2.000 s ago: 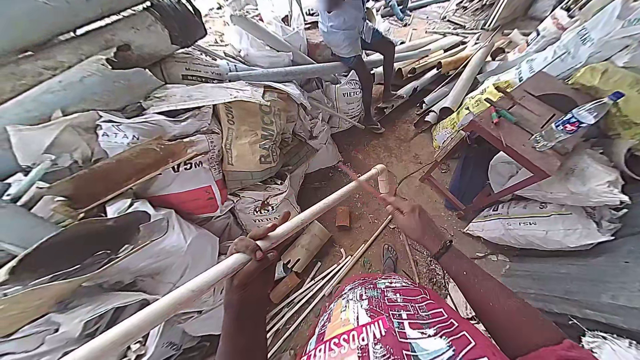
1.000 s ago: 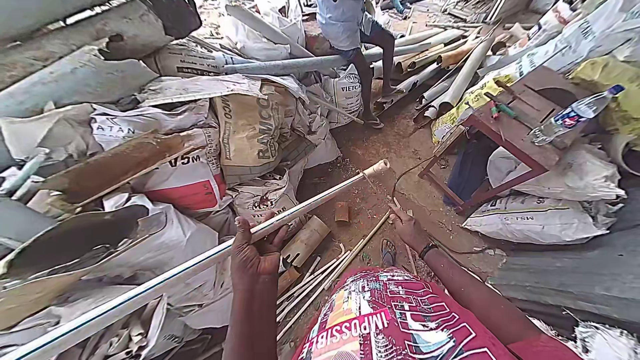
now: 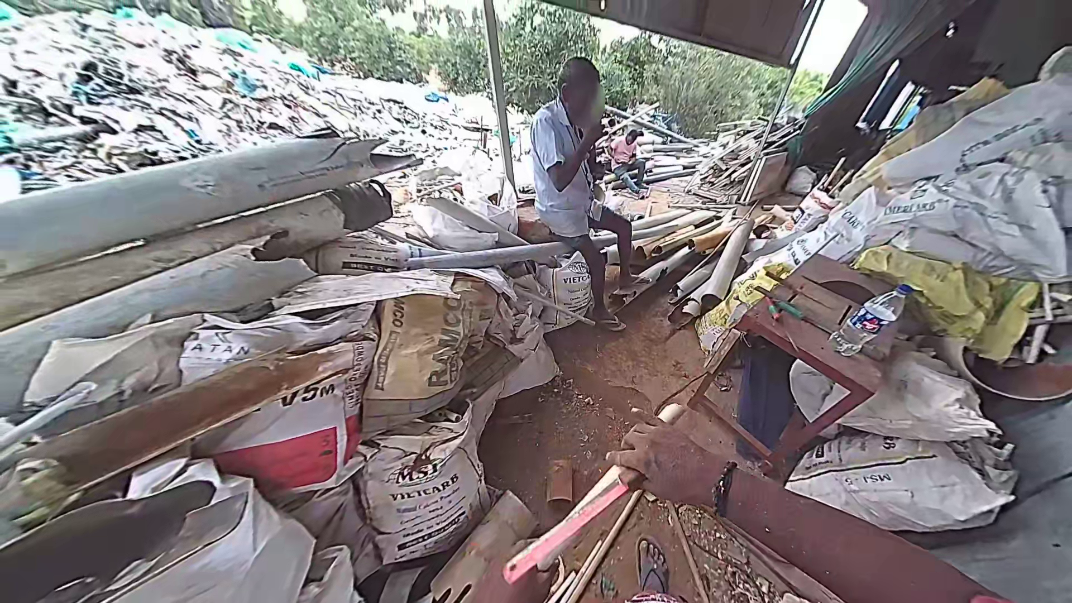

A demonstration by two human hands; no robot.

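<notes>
A narrow white plastic pipe (image 3: 672,412) runs from the middle toward the bottom of the head view, its upper end just beyond my right hand. My right hand (image 3: 670,456), with a dark band at the wrist, is closed at the pipe and at one end of a pink flat strip, possibly a saw blade (image 3: 569,523). The strip lies along the pipe and slants down to the left. At the bottom edge my left hand (image 3: 511,582) is partly cut off and appears closed around the lower pipe. Below the hands, thin pipe lengths (image 3: 599,548) lie on the ground.
Printed sacks (image 3: 427,494) and large split pipes (image 3: 193,197) pile up at left. On the right stands a wooden stool (image 3: 787,335) bearing a plastic bottle (image 3: 871,320) and green-handled pliers (image 3: 780,306). A person (image 3: 569,167) sits ahead among pipes; another person (image 3: 626,159) is farther back.
The view has tilted up. My right hand, apart from the pipe's end one second ago, is now closed near that end. The seated person's hand is now raised to the face.
</notes>
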